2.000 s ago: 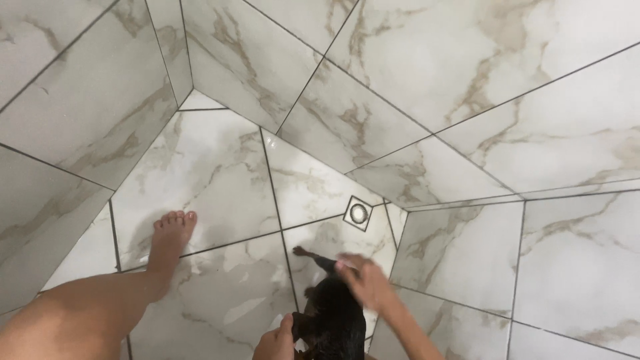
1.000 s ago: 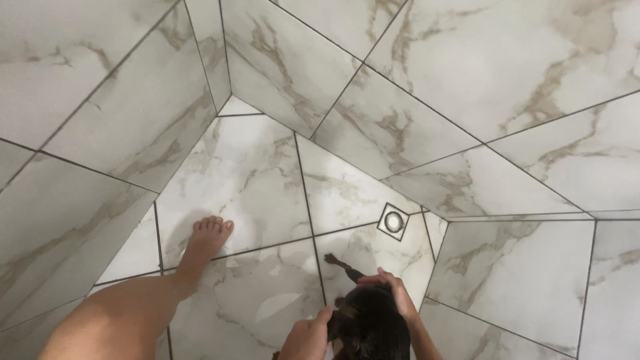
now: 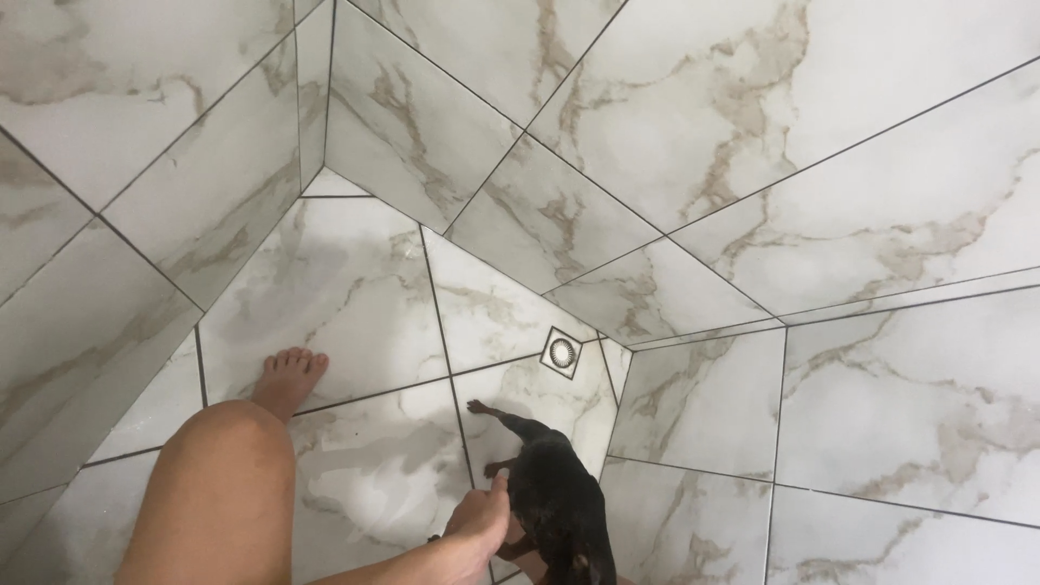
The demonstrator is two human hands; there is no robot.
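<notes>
A small black-and-tan dog (image 3: 561, 496) is at the lower middle, its rear end toward the floor drain and its head cut off by the bottom edge. One hind leg stretches out to the left on the tiles. My left hand (image 3: 481, 516) is curled against the dog's left-facing side, thumb up, fingers partly hidden. A small dark tip, perhaps a paw, shows beyond my left wrist. My right hand is not recognizable in view; patches of skin beneath and beside the dog cannot be told apart.
A round-grated floor drain (image 3: 561, 353) lies above the dog. My bare foot (image 3: 291, 378) and bent knee (image 3: 219, 455) are at the left. Marble-look tiled walls (image 3: 593, 162) enclose the tiled floor (image 3: 349, 284).
My right hand, earlier on the dog's rear, has left it and dropped out of sight. The dog's back and hind legs are now more exposed. My left hand stays at its side.
</notes>
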